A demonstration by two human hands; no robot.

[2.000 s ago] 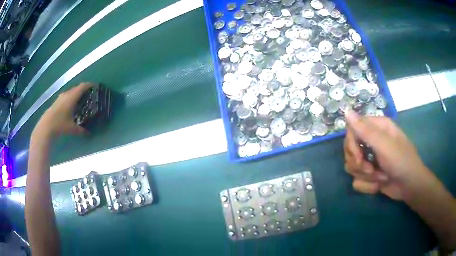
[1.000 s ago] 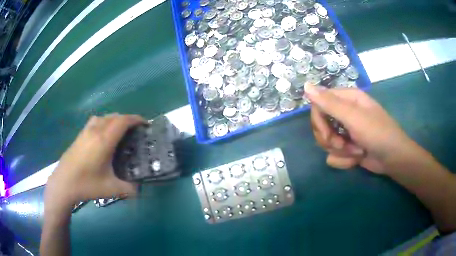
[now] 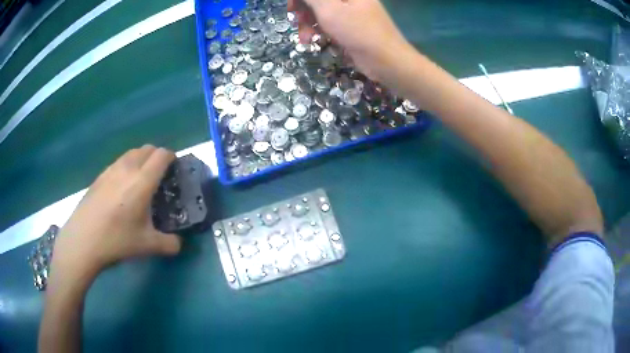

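Observation:
My left hand (image 3: 121, 210) is closed around the side of a dark stack of fixture plates (image 3: 181, 194), left of the silver fixture plate. The silver fixture plate (image 3: 278, 238) lies flat on the green belt with nine round seats in three rows. The blue parts tray (image 3: 222, 155) is heaped with shiny metal discs (image 3: 276, 110). My right hand (image 3: 338, 21) is over the back of the tray among the discs, at the picture's top. I cannot tell if its fingers hold a disc.
Another fixture plate (image 3: 43, 256) with parts lies at the far left, partly behind my left hand. A cotton swab (image 3: 496, 89) lies on the belt right of the tray. A clear plastic bag (image 3: 613, 96) is at the far right. My right forearm crosses the tray's right side.
My left hand brought the dark stack from the far left to beside the silver fixture plate. My right hand moved from the tray's near edge to its back. The view shifted right; the bag now shows.

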